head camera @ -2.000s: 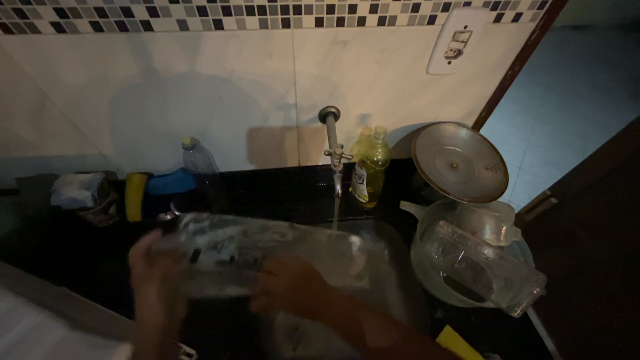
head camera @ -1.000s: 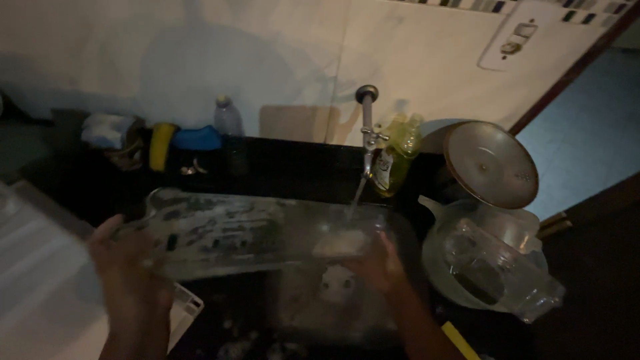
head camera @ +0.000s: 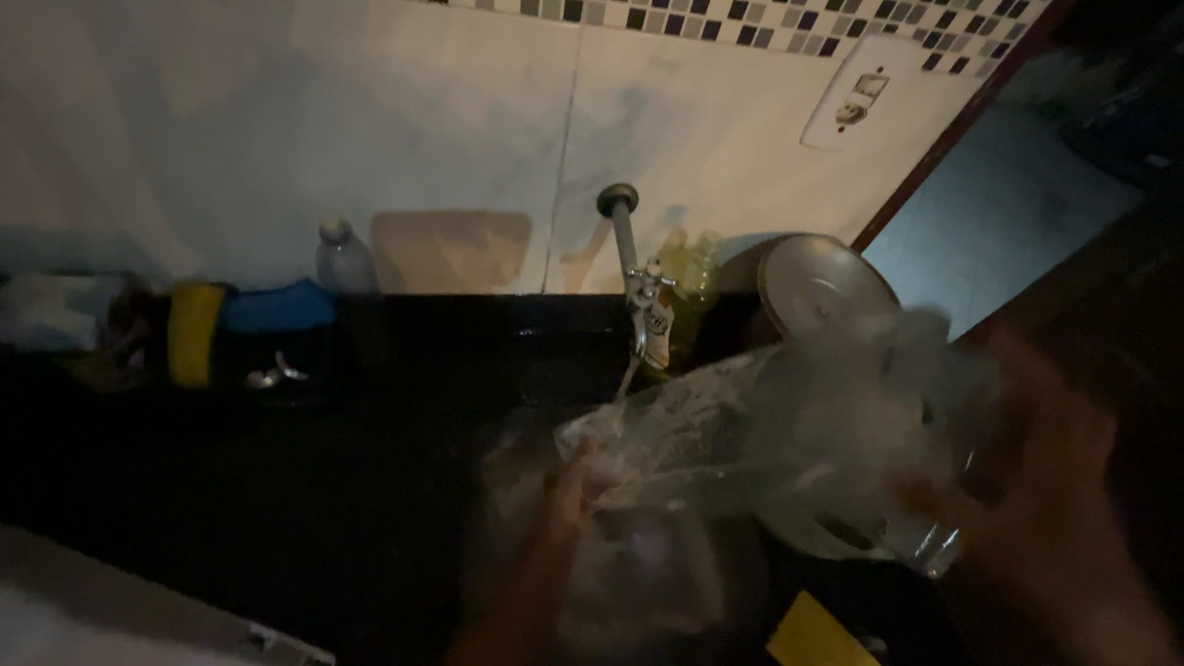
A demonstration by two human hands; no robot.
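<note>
A long clear plastic container (head camera: 740,425), blurred by motion, is held tilted between both hands under the running tap (head camera: 640,296). My left hand (head camera: 569,495) grips its lower left end, near the thin stream of water. At the raised right end, my right hand (head camera: 1027,462) is closed around the container's edge. Beneath it lies the sink basin (head camera: 638,573), dim and partly covered by my left forearm. Behind the container's right part, a pale bowl (head camera: 814,536) with clear plastic items is mostly hidden.
A yellow-green bottle (head camera: 689,277) stands behind the tap, and a round metal lid (head camera: 823,282) leans at the wall. Along the counter's left back are a yellow sponge (head camera: 192,335), a blue cloth or sponge (head camera: 277,307) and a clear bottle (head camera: 344,259). A yellow item (head camera: 819,634) lies at front right.
The container has moved to the right, and its right end is now raised over the bowl. Both hands have moved right with it.
</note>
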